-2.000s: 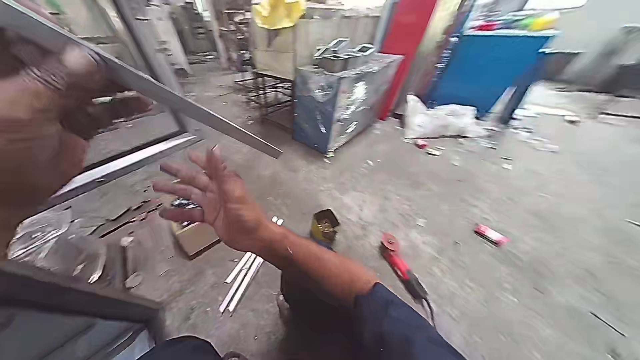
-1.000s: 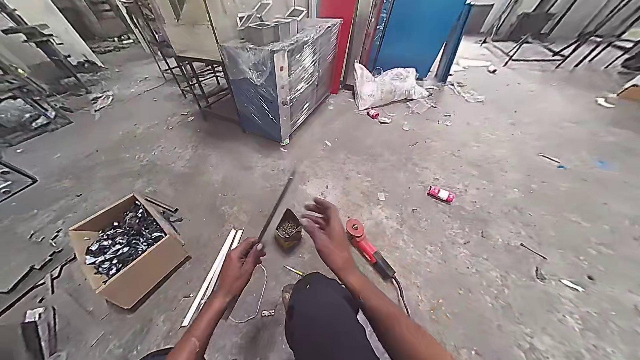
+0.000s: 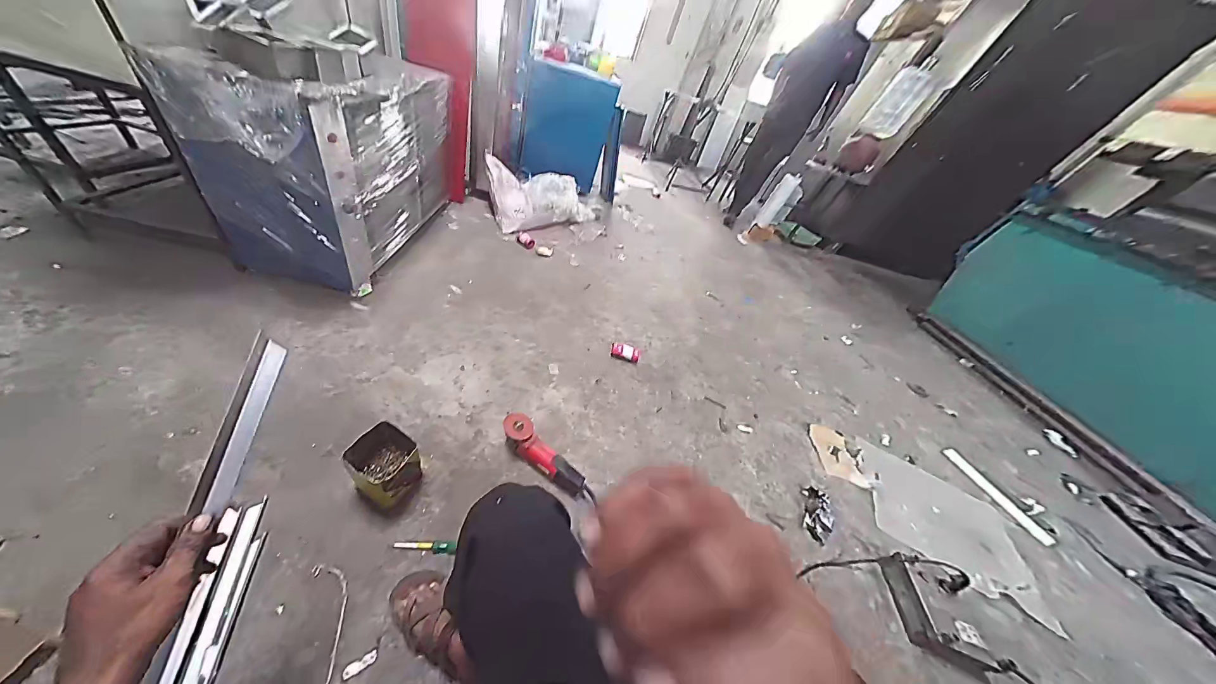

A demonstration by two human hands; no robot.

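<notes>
At the lower left my left hand [image 3: 138, 594] grips a long metal strip [image 3: 237, 418], its far end pointing away from me. Beside that hand several pale metal strips [image 3: 223, 598] lie together. My right hand [image 3: 698, 570] is raised close to the camera, blurred, with its fingers curled; whether it holds anything does not show. Between the hands are a square tin [image 3: 383, 465] of small metal pieces and a red angle grinder [image 3: 541, 451], both on the floor. A green-handled tool [image 3: 427, 546] lies beside my knee.
A plastic-wrapped cabinet [image 3: 285, 171] stands at the back left, near a blue cabinet [image 3: 570, 119] and a white plastic bag [image 3: 541, 199]. A person [image 3: 803, 104] stands further back. A teal panel [image 3: 1092, 332] is at right. A red can [image 3: 624, 352] and a plastic sheet [image 3: 950, 513] lie on the floor.
The view has swung right. My left hand has gone from in front of me to the strips beside it. My right hand has come up close to the camera.
</notes>
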